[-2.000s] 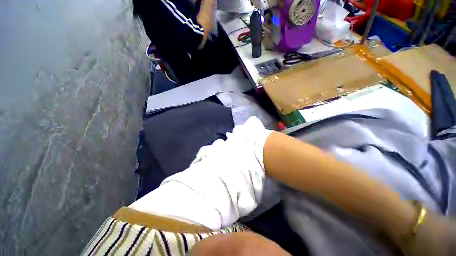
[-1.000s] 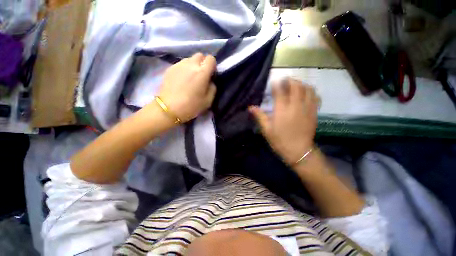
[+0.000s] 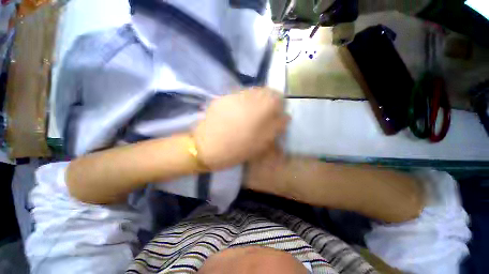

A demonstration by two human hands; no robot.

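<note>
The light garment [image 3: 112, 80], pale grey-white with dark navy strips, lies bunched across the table at the left and centre and hangs over the front edge. My left hand [image 3: 236, 126], blurred, is closed on the garment at its near right part. My right hand [image 3: 265, 160] is blurred and mostly hidden below and behind my left hand; its fingers do not show. The two hands overlap in front of the needle area.
The sewing machine bed [image 3: 321, 75] lies ahead under a bright lamp. A black phone [image 3: 383, 80] and scissors with red and green handles [image 3: 439, 115] lie at the right. Brown cardboard [image 3: 29, 80] is at the far left. The white table [image 3: 343, 128] has a green front edge.
My right hand has moved left, under my left hand. My left hand has moved right and slightly down with the cloth. The dark cloth between the hands is now mostly out of sight.
</note>
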